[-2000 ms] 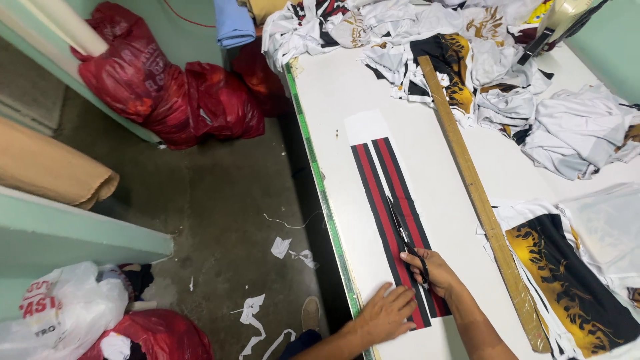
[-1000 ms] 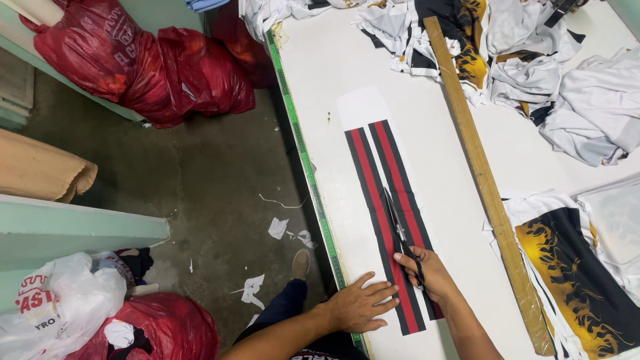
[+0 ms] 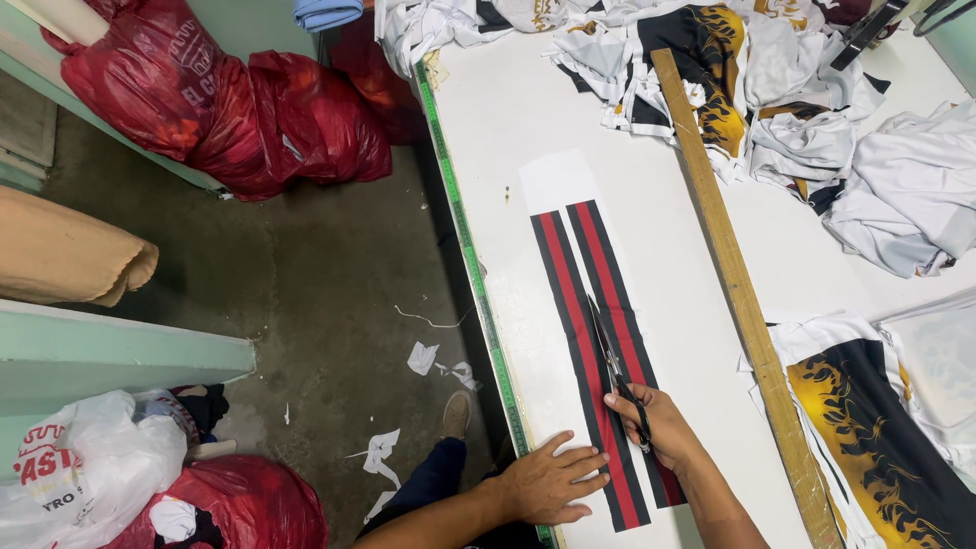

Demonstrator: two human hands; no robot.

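A white fabric piece with two long black-and-red striped bands (image 3: 565, 278) lies flat on the white table (image 3: 499, 107). My right hand (image 3: 657, 427) holds black-handled scissors (image 3: 607, 347), whose blades point away from me along the white gap between the bands. The blades look nearly closed. My left hand (image 3: 555, 479) rests with fingers spread, its fingertips on the lower part of the left band and its palm by the table edge. My right hand covers part of the right band.
A long wooden ruler (image 3: 732, 274) lies right of the bands. Beyond it are black-and-gold flame-print fabric (image 3: 862, 427) and heaped white cloth (image 3: 907, 191). A green measuring tape (image 3: 473, 267) runs along the left table edge. Red plastic bags (image 3: 305, 122) and fabric scraps (image 3: 380, 456) are on the floor.
Little has changed in the last second. Since two seconds ago, my left hand has moved off the lower end of the striped fabric toward the table edge. The view has shifted slightly.
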